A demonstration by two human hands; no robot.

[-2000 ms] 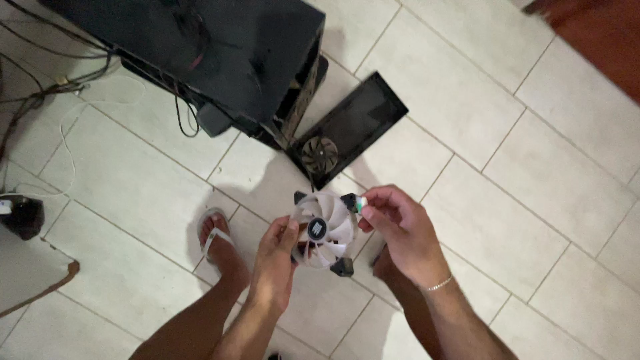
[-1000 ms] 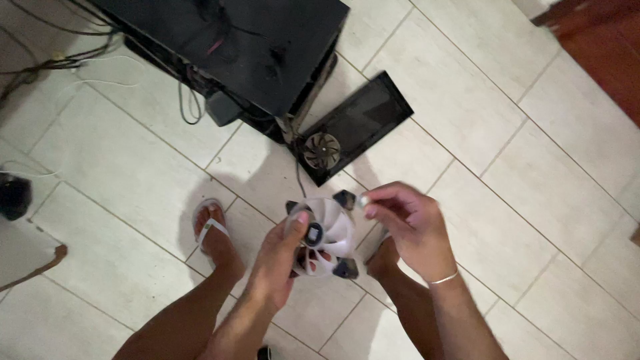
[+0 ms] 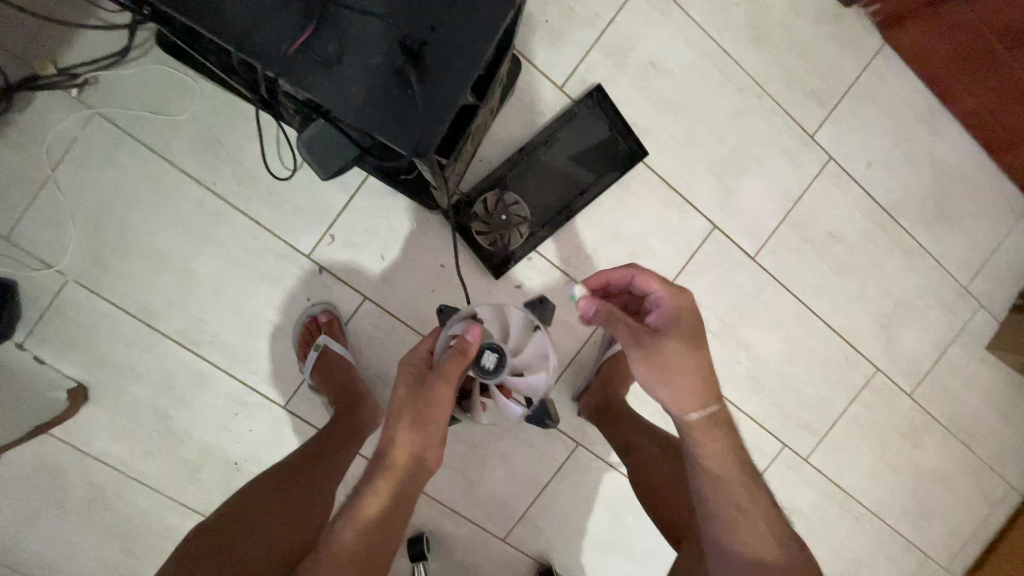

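My left hand (image 3: pixel 432 392) grips a computer case fan (image 3: pixel 520 348) by its left side, the thumb resting near the hub. The fan has pale translucent blades, a round frame and black corner mounts; a dark cable runs up from it toward the computer case. To the fan's upper right, apart from it, my right hand (image 3: pixel 648 328) pinches a small white and green thing (image 3: pixel 578 294) between thumb and fingertips. What that small thing is, I cannot tell.
A black computer case (image 3: pixel 360 72) stands ahead on the tiled floor. Touching its corner lies a black panel (image 3: pixel 572 172) with a dark fan (image 3: pixel 501 220) at its near end. Cables (image 3: pixel 64 84) trail at the upper left. My feet in flip-flops (image 3: pixel 324 348) flank the fan.
My right hand was at the fan's upper corner two seconds ago and is now a little away from it, to the right. My left hand keeps its hold on the fan.
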